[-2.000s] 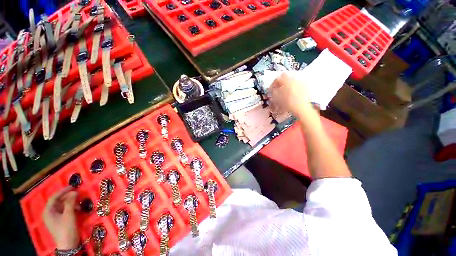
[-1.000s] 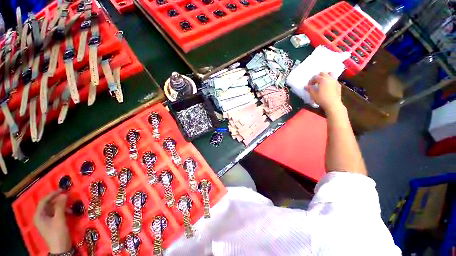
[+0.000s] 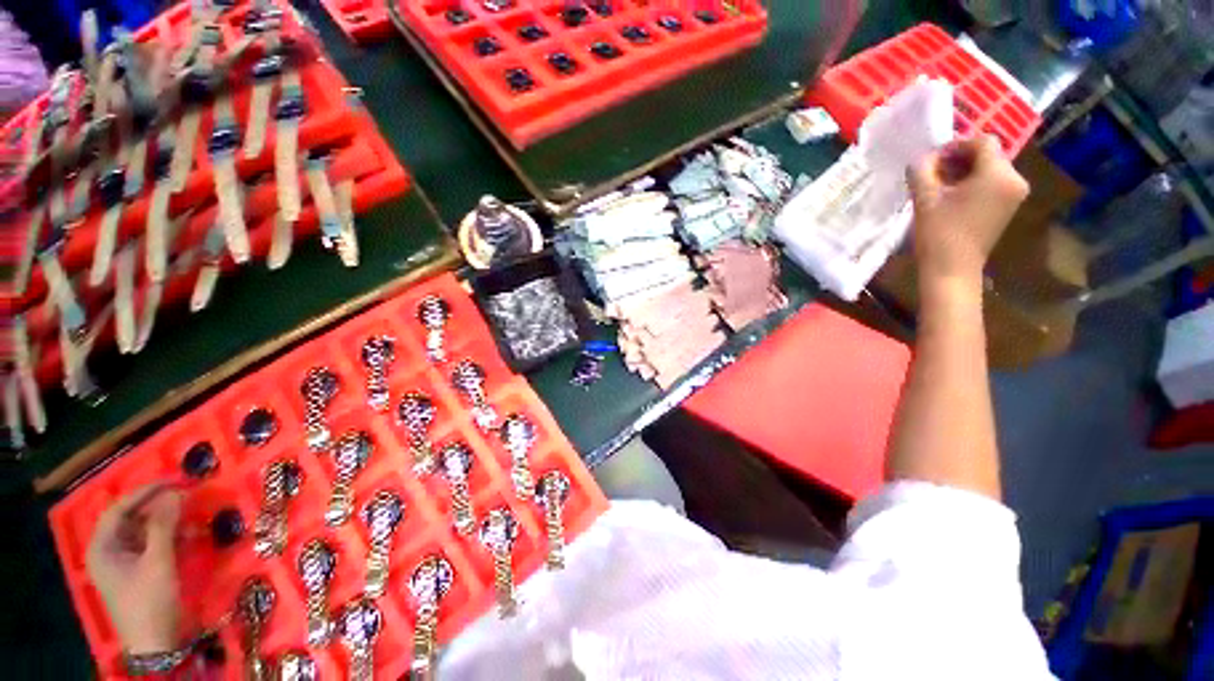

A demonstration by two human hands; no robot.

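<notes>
My left hand is at the left edge of the red watch tray, fingers curled beside a bare watch head; whether it holds anything is unclear. More bare heads lie in cells above it. Banded watches lie slantwise in the other cells. My right hand is at the right, pinching the raised flap of a white packet. The packet lies opened beside the strap pile, with faint pale contents that I cannot make out.
A black parts box and a round dispenser-like thing stand right of the tray. Loose leather straps lie beyond. A plain red sheet is below them. Strap watches hang over stacked trays at left. Head trays are ahead.
My right hand has moved right and up, lifting the white packet's cover open. My left hand stays by the same cells. The view has shifted slightly.
</notes>
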